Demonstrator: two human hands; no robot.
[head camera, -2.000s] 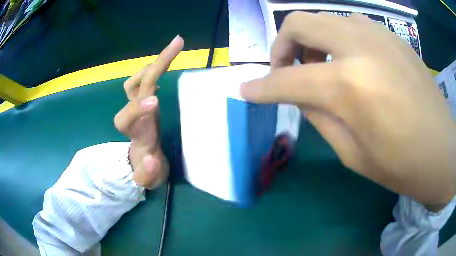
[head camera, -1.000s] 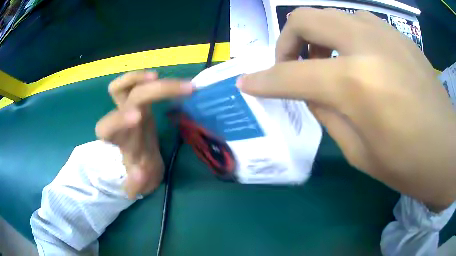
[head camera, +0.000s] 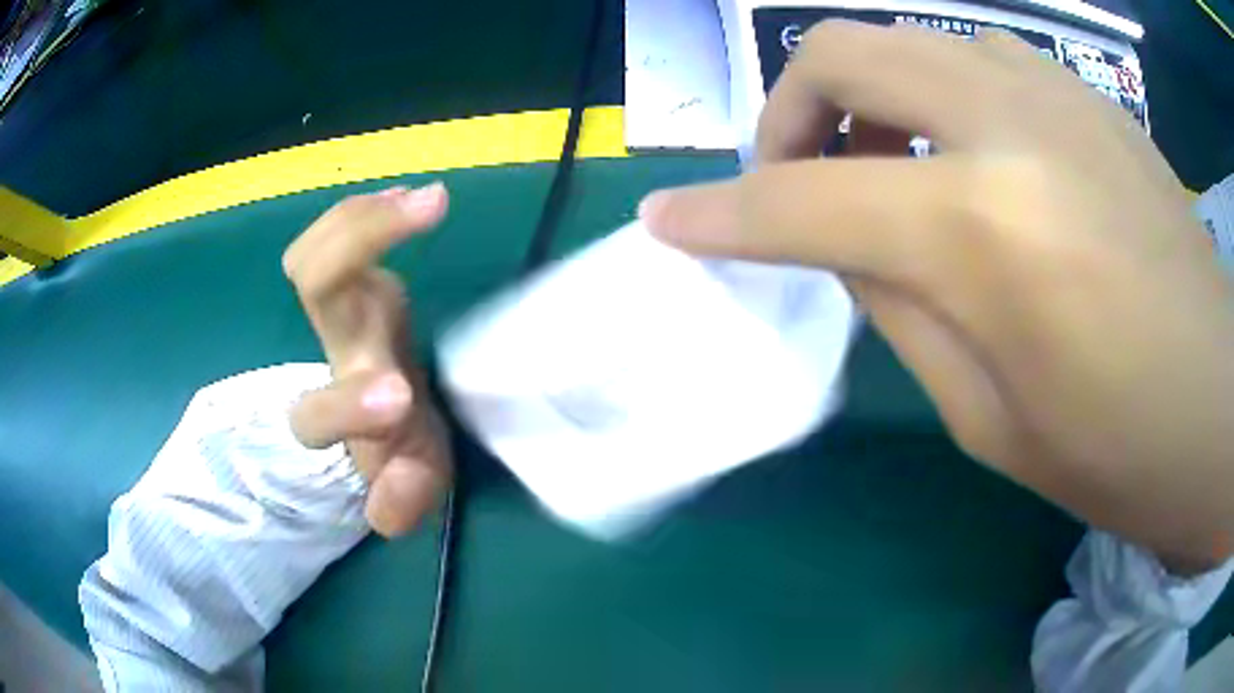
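Note:
A white retail box (head camera: 636, 379), blurred, is held in the air over the green mat (head camera: 758, 596), tilted with one corner up. Plain white faces show; a faint grey mark is on one. My right hand (head camera: 988, 257) pinches the box's top corner between thumb and fingers; some fingertips are hidden behind the hand. My left hand (head camera: 372, 366) is left of the box with fingers curled and apart, holding nothing.
The scale's white body and black panel (head camera: 778, 34) are at the far edge, partly behind my right hand. A white paper sheet (head camera: 677, 81) lies beside it. A black cable (head camera: 443, 596) crosses the mat and yellow strip (head camera: 338, 160). Printed white cartons (head camera: 1222, 210) are cut off at right.
The box has turned in my right hand: its blue panel and black-red watch picture showed before, and now white faces show. My left fingers touched or neared it before and are now drawn back.

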